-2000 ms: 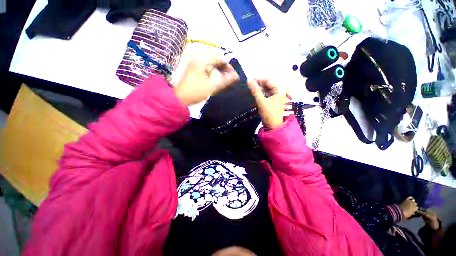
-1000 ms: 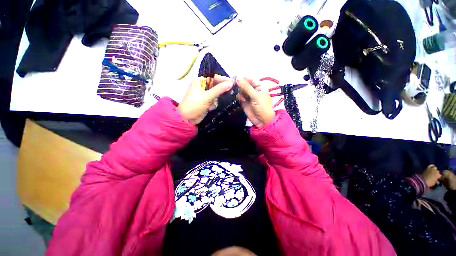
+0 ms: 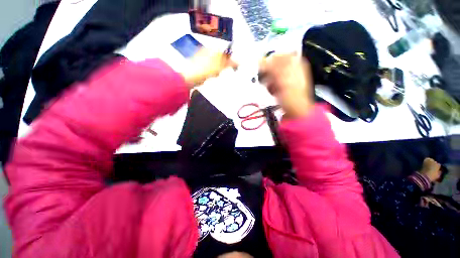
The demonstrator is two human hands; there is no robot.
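Note:
The black garment piece (image 3: 207, 123) lies over the table edge with its flap on the table, and no hand touches it. A glittering beaded trim (image 3: 216, 137) runs along its edge. My left hand (image 3: 209, 66) is blurred and raised over the table, beyond the cloth. My right hand (image 3: 286, 75) is also blurred and raised, near the black bag, at the place of the thread cones. I cannot tell what either hand holds. The red-handled scissors (image 3: 252, 116) lie right of the cloth, beside the loose trim strip (image 3: 273, 125).
A black bag (image 3: 343, 63) lies at the right, black-handled scissors (image 3: 420, 121) farther right. Black cloth (image 3: 96, 40) covers the upper left. A phone (image 3: 212, 25) and a blue-screened flat thing (image 3: 186, 46) lie at the top. Another person's hand (image 3: 430, 169) shows at lower right.
My hands have left the cloth edge and moved apart and up over the table. The garment piece now lies unheld. The view has shifted, and my left sleeve now covers the striped pouch's area.

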